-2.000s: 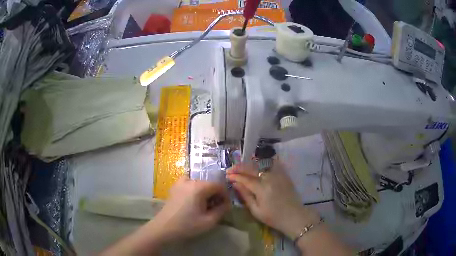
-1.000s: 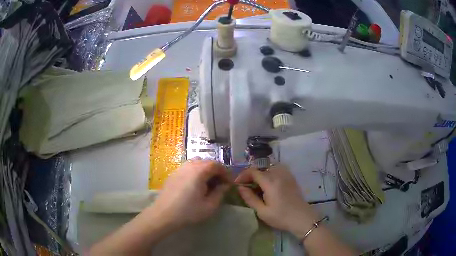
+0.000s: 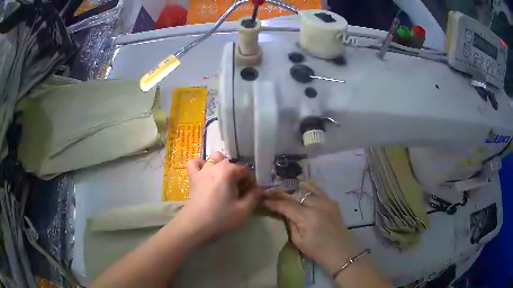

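Note:
A pale olive sleeve panel [image 3: 225,253] lies at the table's front, partly under my forearms, with a yellower strip along its right side. My left hand [image 3: 222,191] pinches its upper edge just in front of the needle area of the white sewing machine [image 3: 360,107]. My right hand [image 3: 309,216] holds the same edge close beside it, fingertips nearly touching my left hand. The needle and presser foot are hidden behind the machine head and my fingers.
A pale olive piece [image 3: 90,126] lies left of the yellow-orange tape [image 3: 185,143]. Long grey folds [image 3: 34,62] heap at far left. A band bundle [image 3: 396,197] lies under the machine arm. A lamp [image 3: 159,72] hangs behind the tape.
Both hands have drawn the cloth edge up to the needle area, and the panel has shifted up with them. My left hand is further forward, over the plate. The view has shifted slightly.

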